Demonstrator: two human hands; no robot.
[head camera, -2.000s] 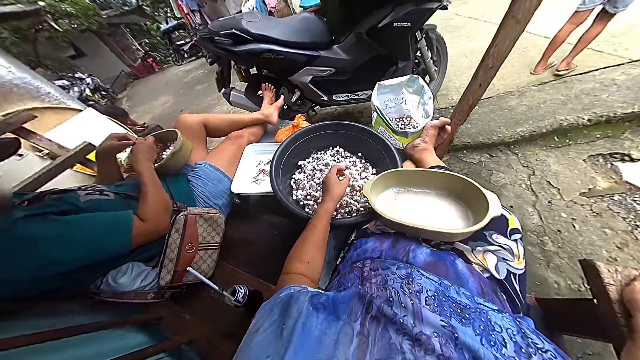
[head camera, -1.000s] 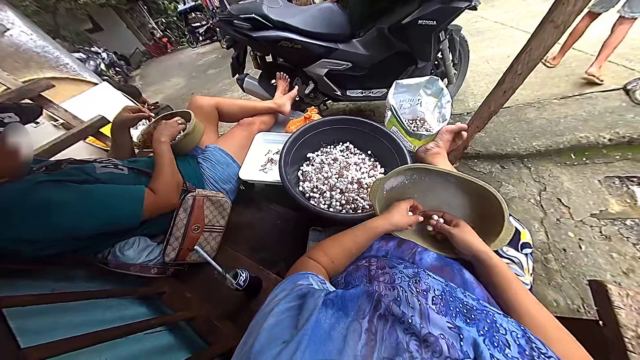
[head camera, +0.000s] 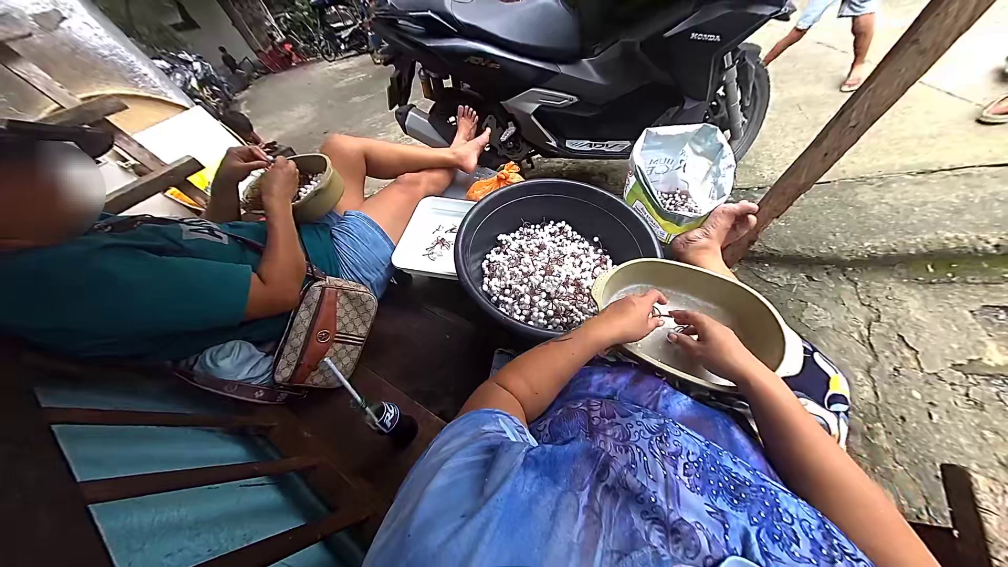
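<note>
An oval beige basin (head camera: 748, 307) rests on my lap, with both my hands over its near part. Pinched in the fingertips of my left hand (head camera: 636, 315) is a thin dark stem. My right hand (head camera: 705, 339) faces it, thumb and fingers around a small white bead-like piece; how firmly it grips cannot be told. Left of the basin, a round black tub (head camera: 492, 197) holds a heap of small white beads or berries with reddish-brown stems (head camera: 543, 272). More of them lie in an open bag (head camera: 679, 169) beyond the basin, by a bare foot.
A white tray (head camera: 425, 240) with dark stems touches the tub's left side. Another person (head camera: 276, 197) at left works over a bowl (head camera: 319, 193). A patterned bag (head camera: 327, 331) and a dark bottle with a straw (head camera: 390, 421) lie nearer. A wooden post (head camera: 874, 110) and a motorcycle (head camera: 567, 87) stand ahead.
Two seconds ago my left hand was in the heap in the tub; it is now over the oval basin, and my right hand has come into view there too.
</note>
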